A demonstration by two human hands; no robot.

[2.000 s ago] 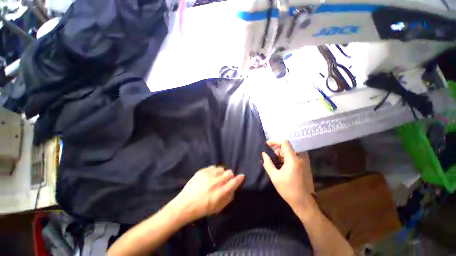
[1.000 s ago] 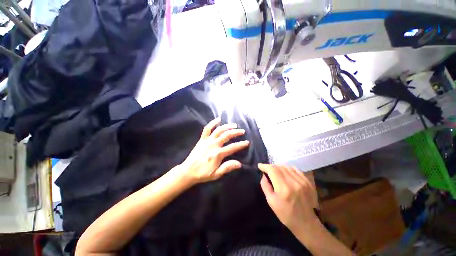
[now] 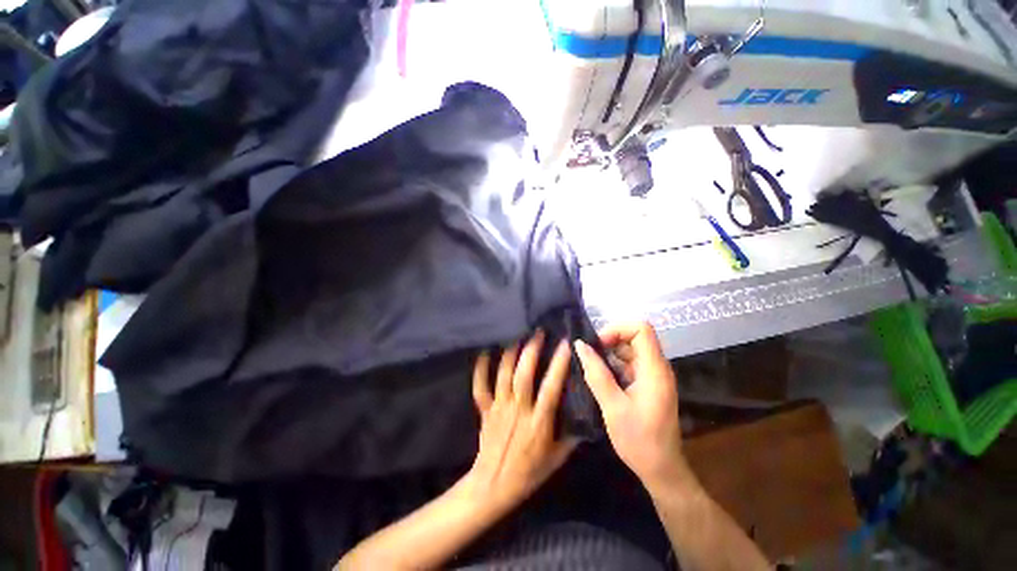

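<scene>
A wide black garment piece (image 3: pixel 368 268) lies over the front of the white machine table and hangs toward my lap. Its upper end lies by the presser foot (image 3: pixel 582 151) of the white and blue sewing machine (image 3: pixel 781 73), under bright light. My left hand (image 3: pixel 522 413) rests on the cloth near its right edge, fingers spread and pointing up, not visibly gripping. My right hand (image 3: pixel 638 390) pinches the cloth's right edge between thumb and fingers at the table's front edge. The fingertips' far side is hidden.
A dark garment pile (image 3: pixel 167 123) is at the left. Scissors (image 3: pixel 758 192), yellow-green and blue snips (image 3: pixel 728 242) and a bunch of black strips (image 3: pixel 887 232) lie right of the needle. A green basket (image 3: pixel 959 385) is at lower right, and a red bin (image 3: pixel 47 524) at lower left.
Since one second ago, my left hand has moved down, toward my lap, and slightly right. The cloth's upper end has moved up the table. My right hand's pinch on the edge shows more clearly.
</scene>
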